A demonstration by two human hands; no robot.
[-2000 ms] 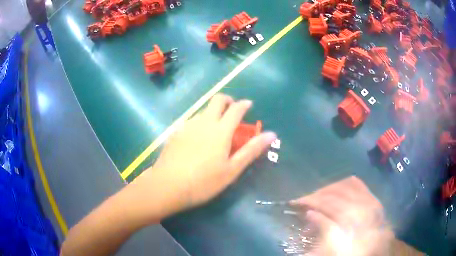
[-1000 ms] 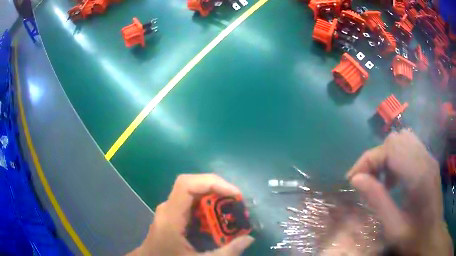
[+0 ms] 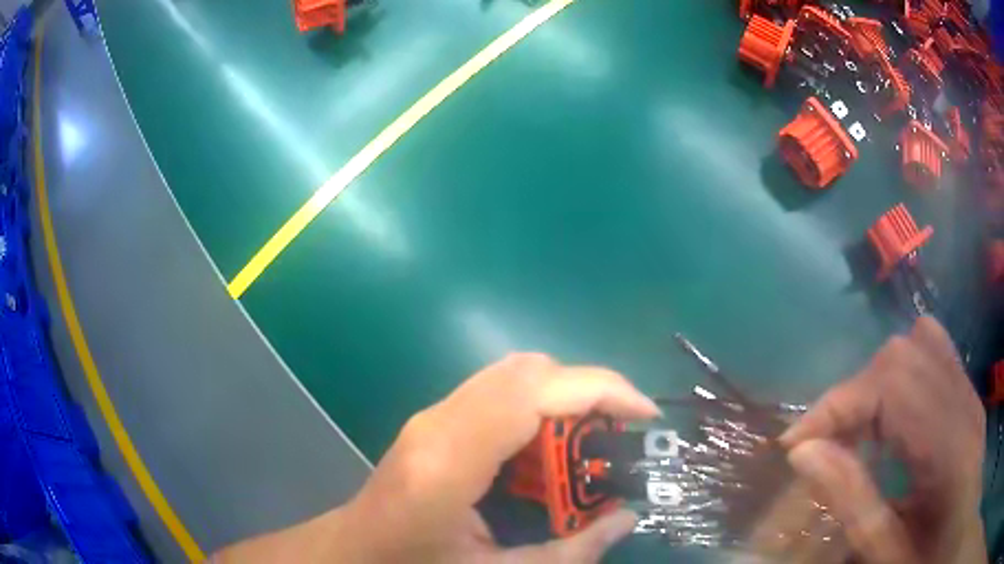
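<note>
My left hand (image 3: pixel 484 452) holds an orange connector housing (image 3: pixel 564 474) between thumb and fingers at the bottom centre. The housing's flange and dark centre face right, and two square silver lugs (image 3: pixel 661 444) stick out on that side. My right hand (image 3: pixel 881 452) is at the lower right, thumb and forefinger pinched at a thin dark wire (image 3: pixel 732 388) beside the bundle; the fingertips are blurred. The loose bundle of signal wires (image 3: pixel 710 468) with bright silver tips lies between my hands, partly behind the right one.
Orange housings lie heaped at the upper right, with one single housing (image 3: pixel 817 143) and another (image 3: pixel 897 240) nearer me. One more (image 3: pixel 319 13) is at the top left. A yellow line (image 3: pixel 396 130) crosses the green bench top. Blue bins (image 3: pixel 66 441) stand at the left.
My left hand lifted the housing from the bench, brought it down towards me, then moved right beside the wire bundle and turned it so its lugs show. My right hand is now pinched nearer the bundle.
</note>
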